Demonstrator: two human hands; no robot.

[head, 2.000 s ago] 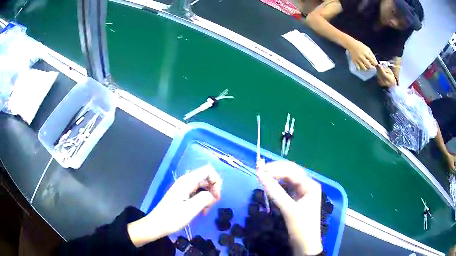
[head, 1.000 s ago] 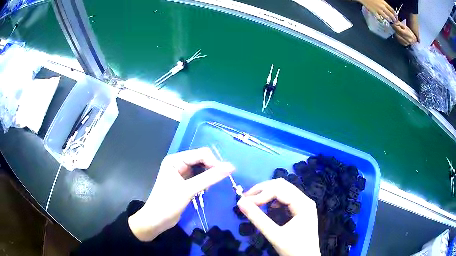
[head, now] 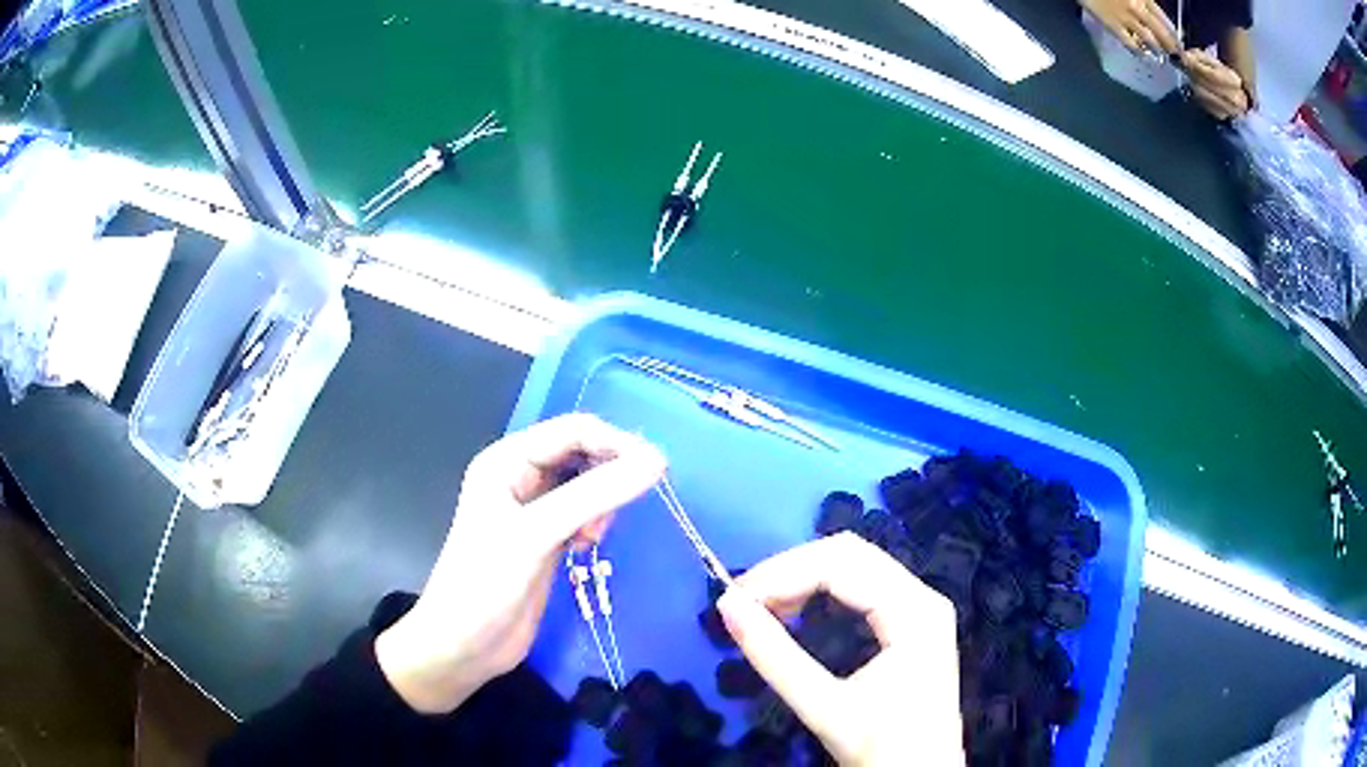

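Note:
My left hand (head: pixel 525 547) is over the left part of the blue tray (head: pixel 885 393), fingers closed on white leads. Two leads with thicker white sections (head: pixel 595 581) hang below its fingers. A pair of thin leads (head: pixel 690 525) runs from its fingertips to my right hand (head: pixel 847 629), whose thumb and index finger pinch the lead end by a small dark piece. The fingers partly hide what they hold. Black housings (head: pixel 975 555) lie heaped in the tray's right side, some at its bottom left. Loose white leads (head: pixel 735 402) lie at its back.
A green belt (head: pixel 900 315) behind the tray carries finished assemblies (head: pixel 679 207). A clear bin (head: pixel 240 375) with slim pieces stands left, beside a white packet (head: pixel 113 315) and a metal upright (head: pixel 240 120). Another person's hands (head: pixel 1177 53) and a clear bag (head: pixel 1292 217) are top right.
Over the last second, the assemblies on the belt have moved left. My hands have come together from further apart, and more of the leads between them now shows. The view has tilted down.

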